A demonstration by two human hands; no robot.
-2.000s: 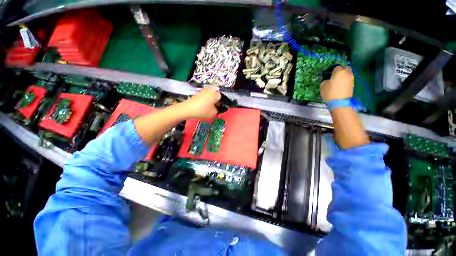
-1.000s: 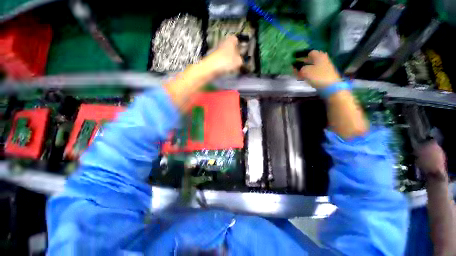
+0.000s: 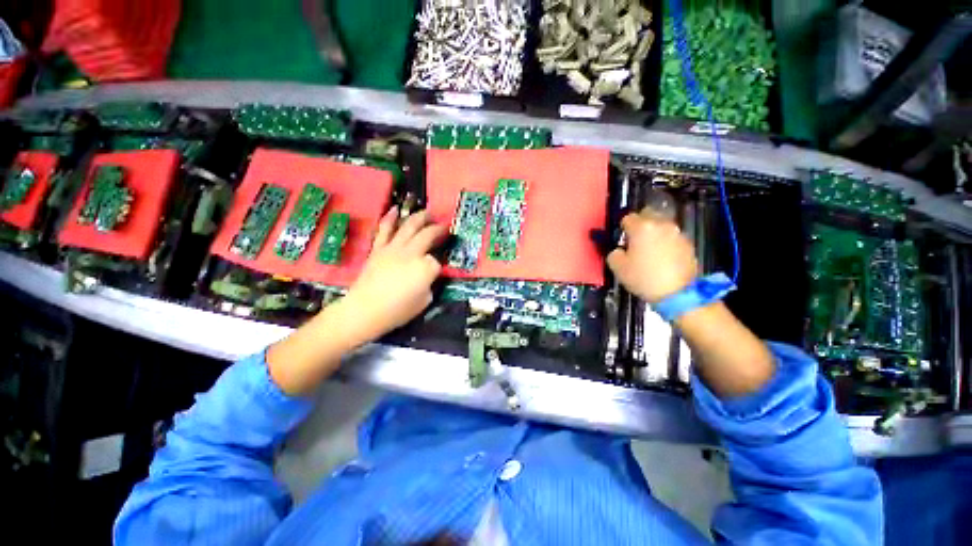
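Note:
A red sheet (image 3: 570, 213) lies over a main circuit board (image 3: 533, 304) in a black carrier in front of me. Two narrow green small circuit boards (image 3: 469, 229) lie side by side on the sheet's left half. My left hand (image 3: 397, 275) is at the carrier's left edge, fingers spread, with no part visible in it. My right hand (image 3: 652, 254) is at the sheet's right edge, fingers curled, with dark covers at the fingertips. Whether it grips anything is hidden. An olive-green clamp (image 3: 492, 352) sits on the carrier's near edge.
More carriers with red sheets (image 3: 362, 197) stand to the left. Another main board (image 3: 869, 299) lies at the right. Bins of silver parts (image 3: 469, 45), tan parts (image 3: 597, 48) and green parts (image 3: 719, 64) stand behind the metal rail (image 3: 373, 103). A blue cord (image 3: 723, 181) hangs by my right wrist.
My left hand has come down from the tan parts bin to the carrier's left edge. My right hand has come down from near the green parts. Another person's arm at the right is out of view.

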